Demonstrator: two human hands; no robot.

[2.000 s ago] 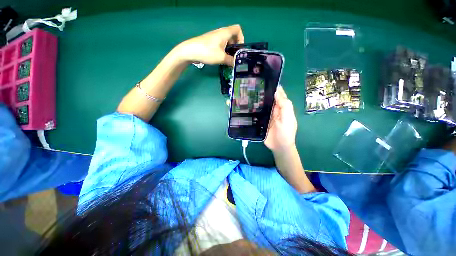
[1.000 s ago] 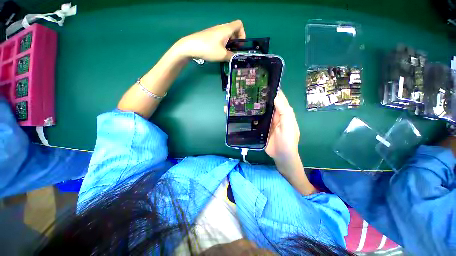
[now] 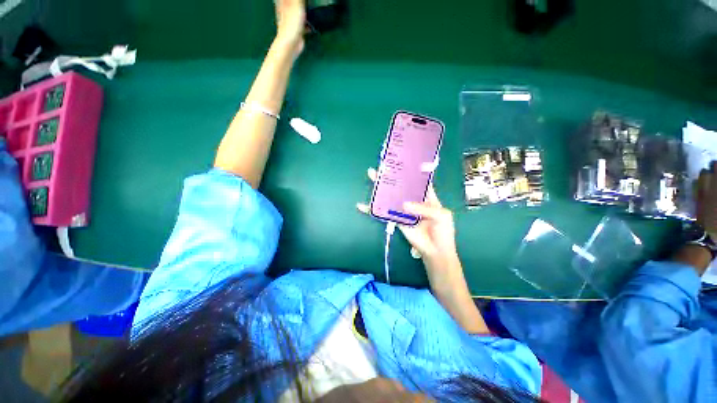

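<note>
My right hand holds a smartphone from below, its thumb on the screen's lower edge. The screen shows a pink page with small text. A white charging cable runs from the phone's bottom edge. My left hand is stretched far forward, partly cut off by the top edge, beside a dark black object; whether it grips that object cannot be told. A short white rounded strip lies on the green mat between my left forearm and the phone.
A pink tray with green boards stands far left, a white cable behind it. Right are clustered metal parts, filled packs and clear trays. A neighbour's hand is far right.
My left hand has moved from behind the phone to the far top edge. The black holder is gone from behind the phone. The screen changed from a board view to a pink page.
</note>
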